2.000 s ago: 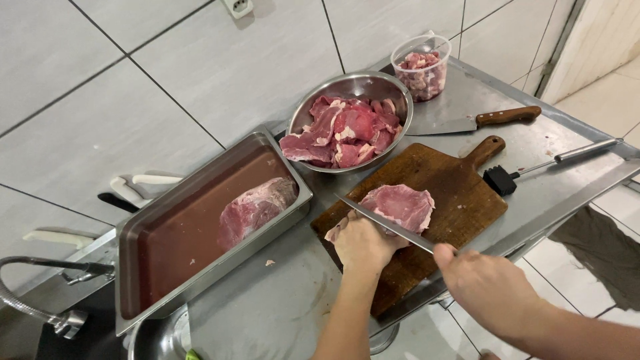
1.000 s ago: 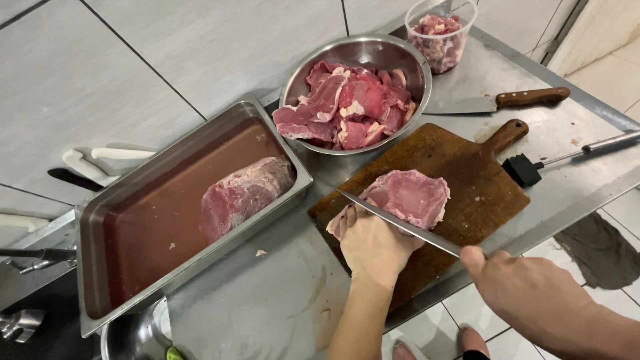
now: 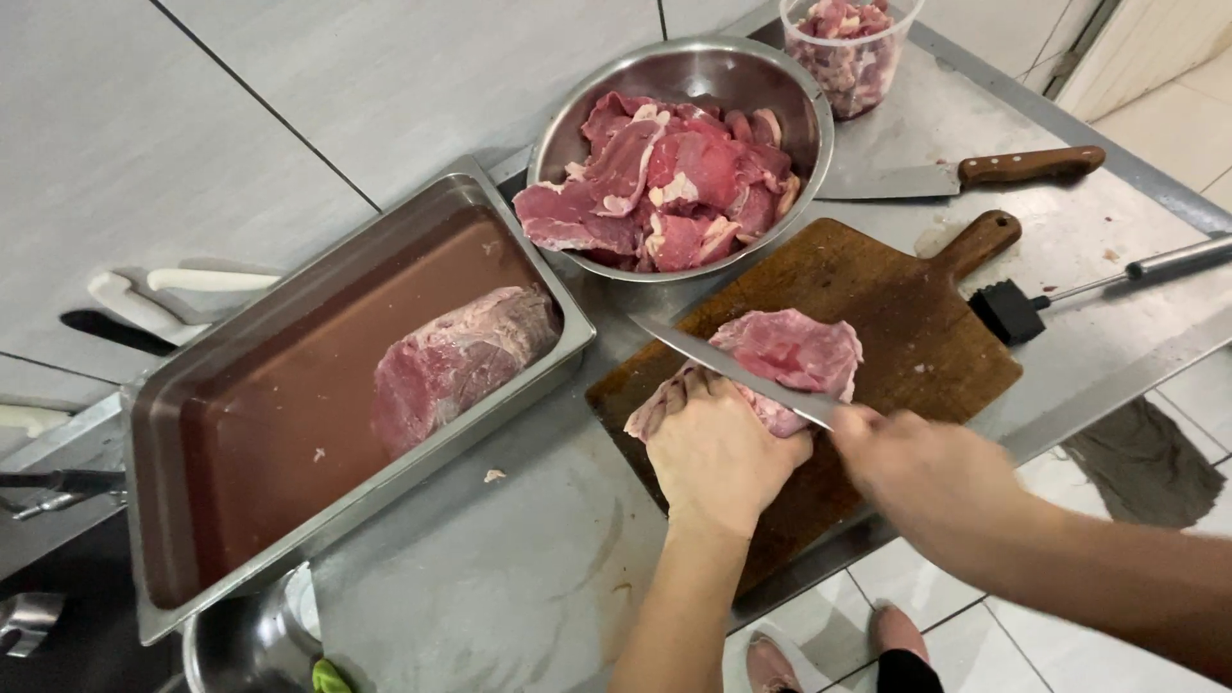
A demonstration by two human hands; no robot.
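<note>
A piece of raw meat (image 3: pixel 791 348) lies on a worn wooden cutting board (image 3: pixel 905 327). My left hand (image 3: pixel 717 452) presses down on the near part of it, its fingertips against the meat. My right hand (image 3: pixel 924 472) is closed round the handle of a long knife, hiding the grip. The steel blade (image 3: pixel 731 371) lies across the meat just beyond my left fingers, its tip pointing to the upper left past the board's edge. How deep the blade has cut cannot be told.
A steel bowl (image 3: pixel 568 115) of meat slices stands behind the board, a plastic tub (image 3: pixel 852 53) of meat pieces beyond it. A steel pan (image 3: pixel 361 520) of reddish liquid holds a larger chunk (image 3: pixel 467 366). At right lie a wooden-handled knife (image 3: pixel 1030 166) and a meat mallet (image 3: pixel 1009 310).
The view has moved nearer to the counter. My left hand stays on the meat and my right hand keeps hold of the knife, whose blade remains across the meat.
</note>
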